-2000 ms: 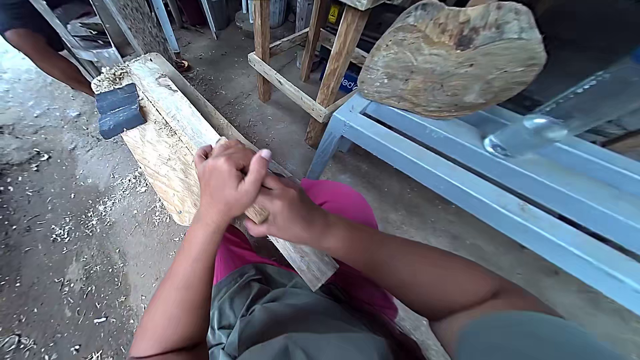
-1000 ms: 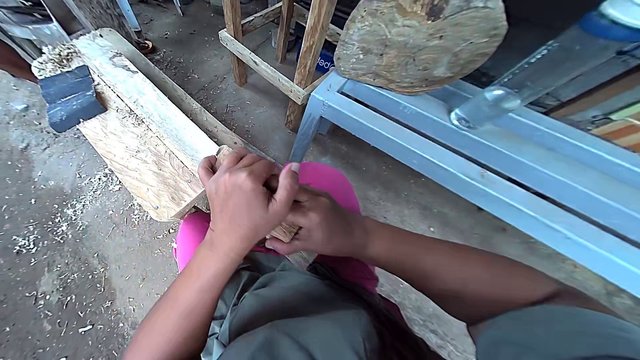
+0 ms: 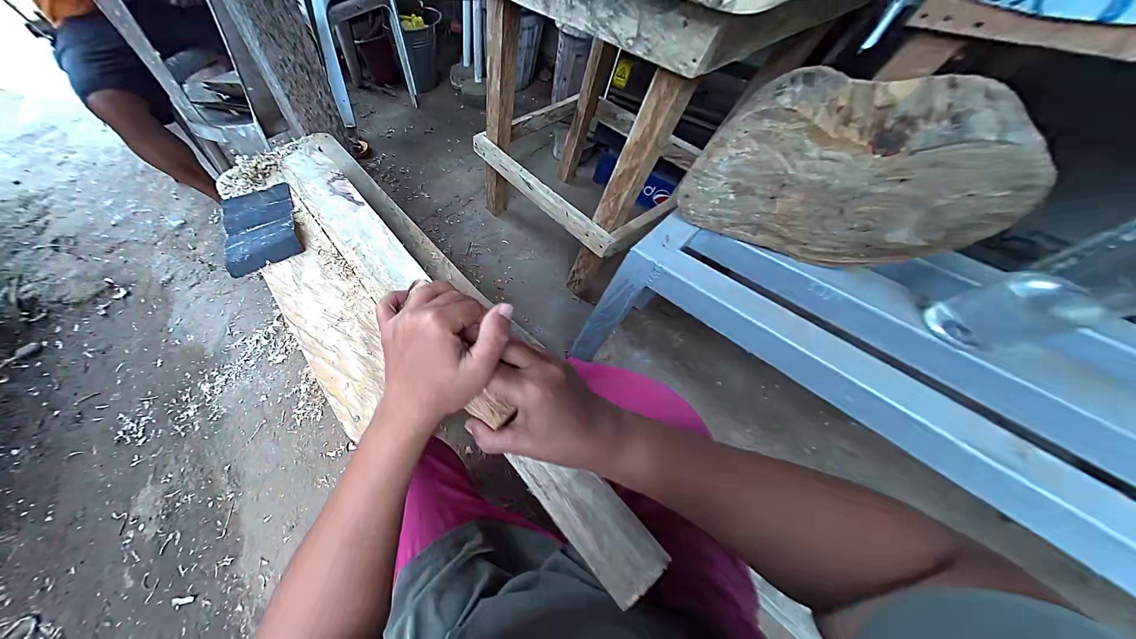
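My left hand (image 3: 439,355) and my right hand (image 3: 550,404) are closed together around a small wooden block (image 3: 490,410), whose near end shows below the fingers; most of it is hidden. Both hands are over a long pale wooden board (image 3: 364,226) that slants from the upper left down to my lap. Beside it on the left lies a wider wooden plank (image 3: 311,324) with wood shavings (image 3: 333,271) along the seam. A dark, bent sheet (image 3: 259,229), its material unclear, rests at the far end, near a heap of shavings.
A grey-blue metal bench (image 3: 825,355) stands on the right, with a wood slab (image 3: 870,169) and a clear bottle (image 3: 1012,306) on it. Behind is a wooden table's leg (image 3: 643,151). Another person's leg (image 3: 146,133) shows at the upper left. Shavings litter the ground (image 3: 169,461).
Both hands keep their hold on the block, now farther along the long board from my body than one second ago. The view has shifted.
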